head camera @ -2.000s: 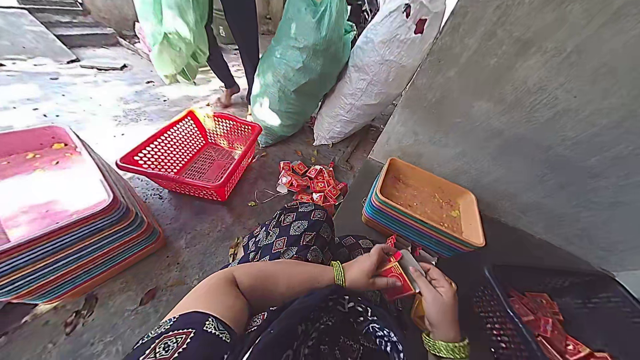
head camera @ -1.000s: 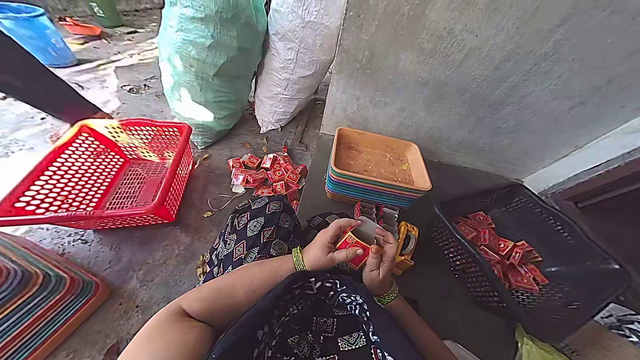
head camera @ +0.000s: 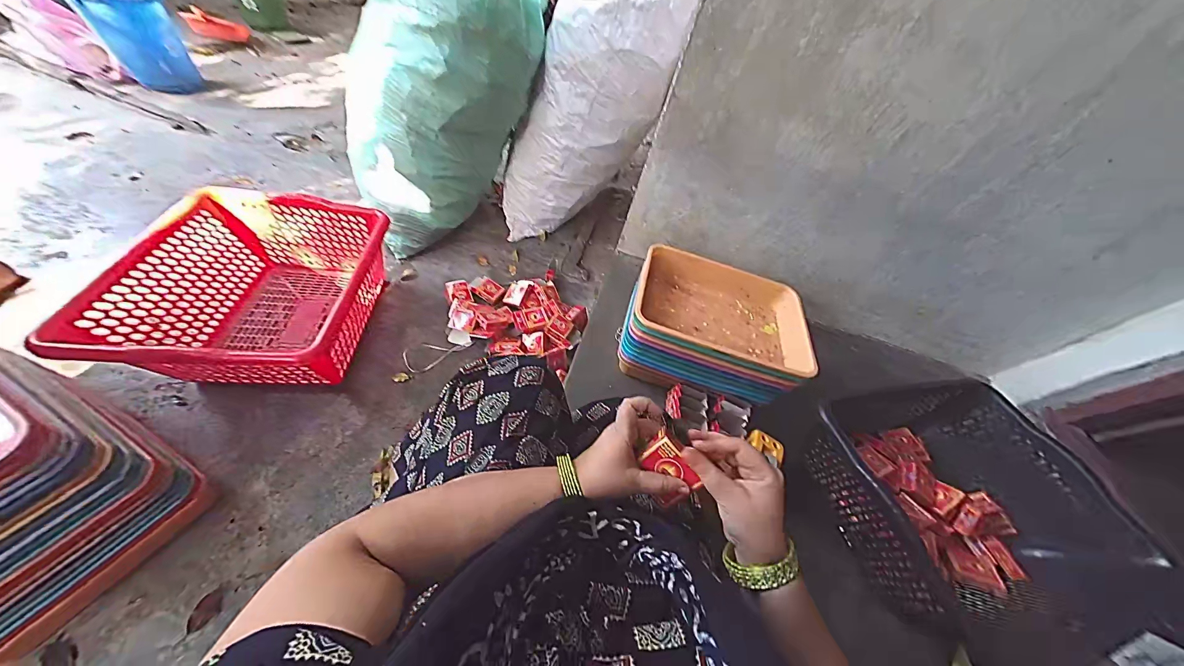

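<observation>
Over my lap, my left hand (head camera: 624, 453) grips a small red cardboard box (head camera: 670, 464) with yellow markings. My right hand (head camera: 740, 476) is at the box's right side, fingers bent, touching its upper edge. Just beyond my hands stand several open small boxes (head camera: 708, 410) with pale insides. A yellow object (head camera: 766, 447), partly hidden, lies behind my right hand. Several red boxes (head camera: 532, 314) are heaped on the ground past my knee. More red boxes (head camera: 953, 509) lie in a black plastic basket (head camera: 1045, 462) at the right.
A stack of plastic trays (head camera: 717, 319), orange on top, stands by the grey wall (head camera: 906, 166). An empty red basket (head camera: 277, 310) is at the left, above another tray stack (head camera: 83, 518). Green (head camera: 444, 111) and white sacks (head camera: 592, 111) stand at the back, with a blue container (head camera: 148, 42) further left.
The view has swung to the right since the first frame. The person's legs by the sacks are no longer in sight. My left hand still holds a red box; my right fingers have shifted on it.
</observation>
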